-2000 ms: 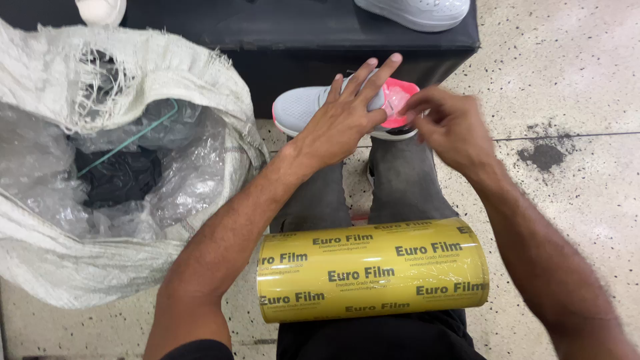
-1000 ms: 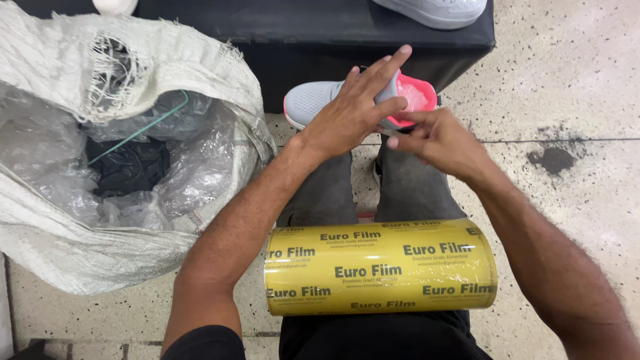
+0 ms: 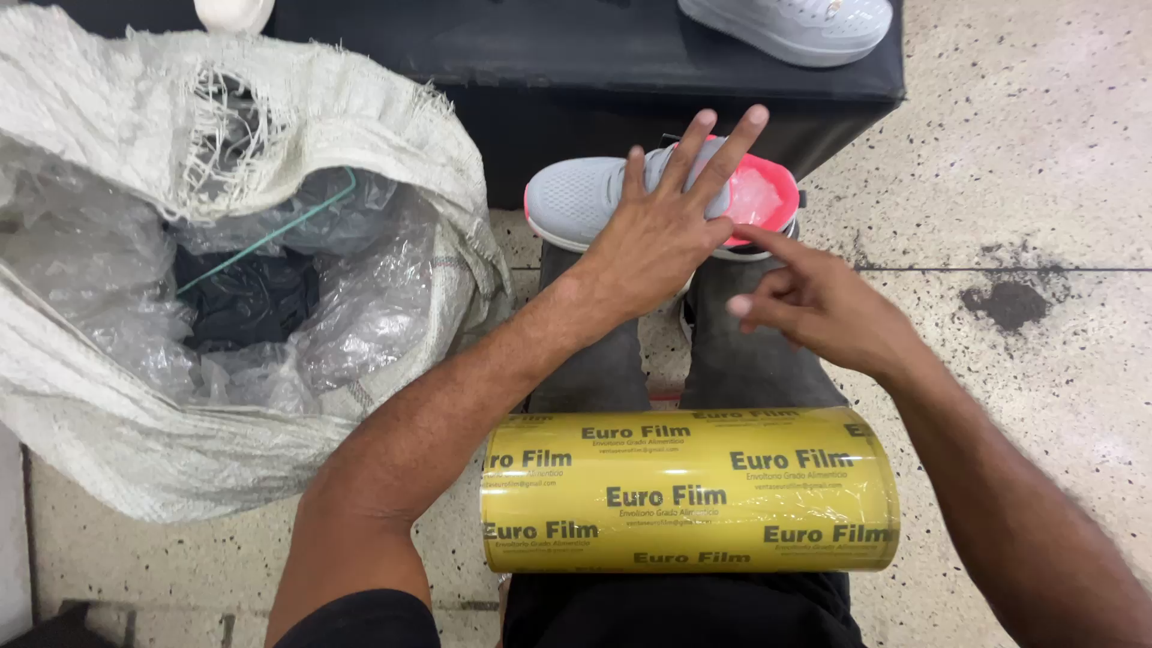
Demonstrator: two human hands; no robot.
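Observation:
A light grey sneaker (image 3: 567, 200) with a pink lining lies sideways at the knees, its toe to the left. Clear plastic film (image 3: 754, 200) shows inside its opening. My left hand (image 3: 661, 229) rests across the laces and near side, fingers spread, with the thumb by the collar. My right hand (image 3: 814, 301) is just right of it, index finger reaching to the near edge of the collar, the other fingers partly curled with nothing seen between them. A yellow roll of Euro Film wrap (image 3: 688, 490) lies across the lap.
At the left stands a white woven sack (image 3: 396, 117) with crumpled clear plastic, a dark bag and a green strap. A black padded bench (image 3: 576, 54) runs across the top, bearing a white shoe (image 3: 801, 31) and part of another white object (image 3: 236, 13). Speckled floor (image 3: 1035, 387) lies at the right.
The fingers of my right hand have opened from a pinch at the shoe's collar, with the index finger now extended to its edge. My left hand has stayed on the shoe.

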